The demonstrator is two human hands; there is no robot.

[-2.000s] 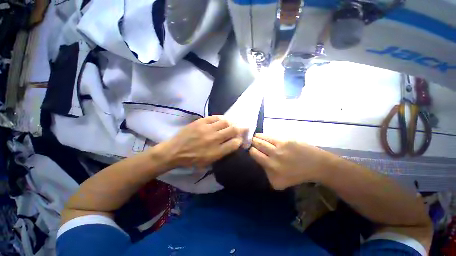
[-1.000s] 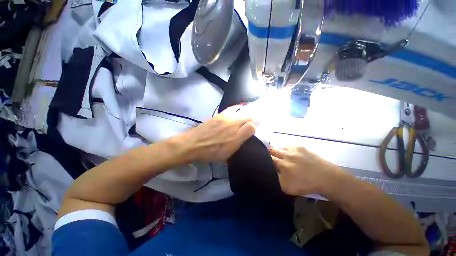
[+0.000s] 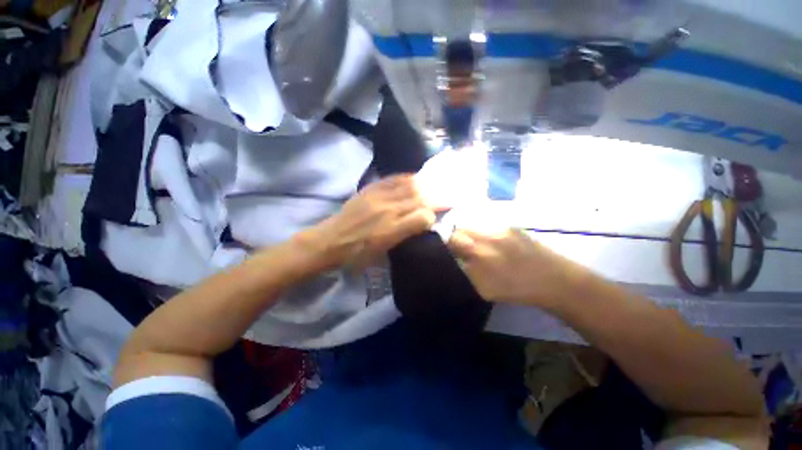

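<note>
My left hand (image 3: 384,214) and my right hand (image 3: 501,261) meet just in front of the needle area, with fingertips pinching the cloth edge. A black fabric piece (image 3: 433,279) hangs from between them towards my lap. Pale grey garment panels (image 3: 295,167) with black edges lie bunched left of the needle. The white sewing machine head (image 3: 404,75), with a blue stripe, stands above my fingertips. Bright glare hides the presser foot, the needle and the cloth under them.
Shears (image 3: 717,237) with orange-yellow handles lie right of the machine, with a dark red-handled tool (image 3: 746,182) beside them. A grey oval attachment (image 3: 309,57) hangs left of the needle. Part of a grey and black fabric heap (image 3: 83,325) lies at lower left.
The view has shifted. Since one second ago, my right fingertips have moved up beside my left ones at the cloth edge. The black piece still hangs below my hands.
</note>
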